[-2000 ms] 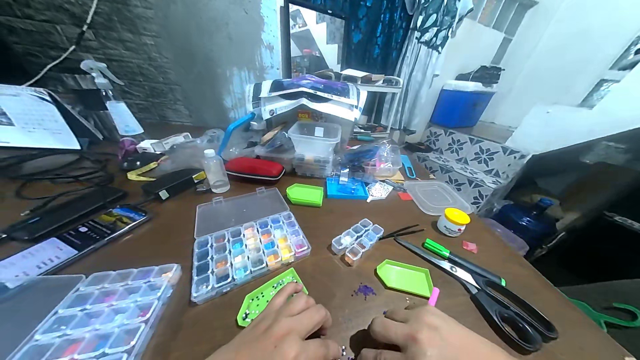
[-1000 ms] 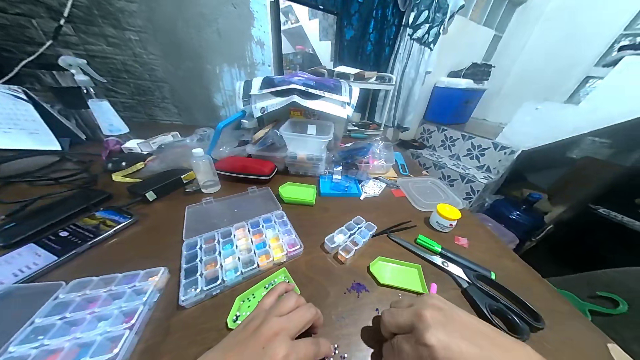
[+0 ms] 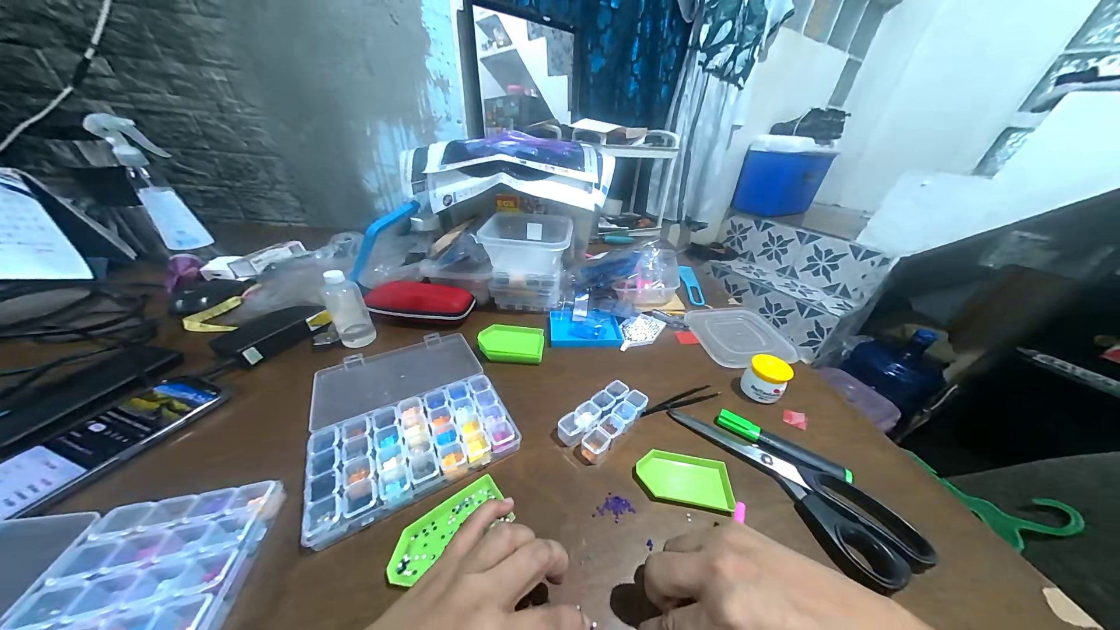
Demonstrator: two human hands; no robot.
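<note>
My left hand [image 3: 499,573] reaches in from the bottom, its index finger at the right edge of a green plastic tray [image 3: 442,529] scattered with small beads. My right hand [image 3: 744,573] rests low on the table with its fingers curled; a pink pen-like tip [image 3: 739,512] shows just behind it, and I cannot tell whether the hand holds it. A small pile of purple beads [image 3: 615,506] lies on the table beyond the gap between my hands. Beside it sits a second green tray [image 3: 685,481]. What is under my fingers is hidden.
An open bead organizer [image 3: 411,446] stands left, another [image 3: 149,560] at lower left. Small clear boxes [image 3: 604,420], tweezers [image 3: 682,401], black-handled scissors [image 3: 814,499], a green marker [image 3: 783,446] and a yellow-lidded jar [image 3: 766,378] lie ahead and right. A phone [image 3: 105,437] is far left.
</note>
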